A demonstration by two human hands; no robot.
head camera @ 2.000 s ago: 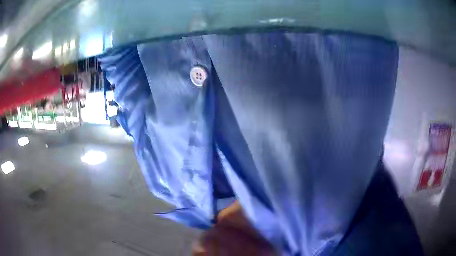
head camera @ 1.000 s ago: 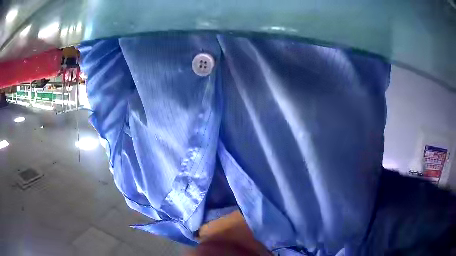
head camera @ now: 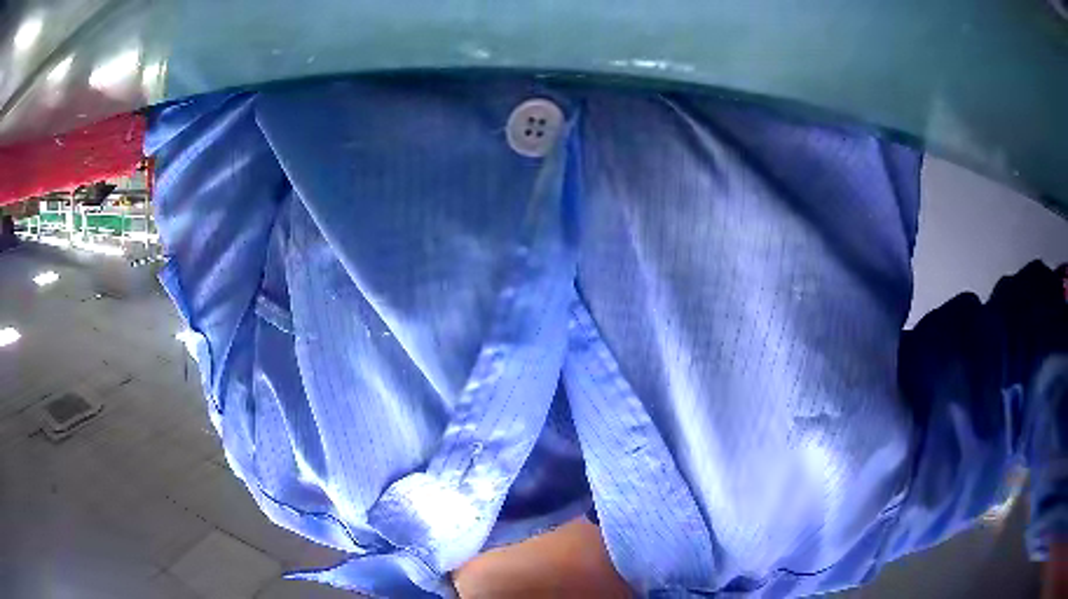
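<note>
No hand shows clearly. A blue striped smock [head camera: 750, 328] on a person's torso fills the middle, close to the camera, with a white four-hole button [head camera: 535, 128] near the top. Bare skin at the neck opening [head camera: 545, 564] shows at the bottom edge. The picture looks upside down. A dark blue sleeve [head camera: 966, 374] is at the right, with a lighter blue sleeve part cut off by the right edge. I cannot tell what the small blurred patch below it is. No tool or board shows.
A smooth green surface [head camera: 527, 41] crosses the top. A red pad or bar [head camera: 70, 160] is at the upper left. Behind at the left are a grey ceiling [head camera: 141, 468] with lights and a square vent, and distant green and white structures. A pale wall [head camera: 972, 246] is at the right.
The button has shifted right and slightly up, and the smock spreads wider. The sleeves at the right have come further into view, and the red-and-white sign there has disappeared.
</note>
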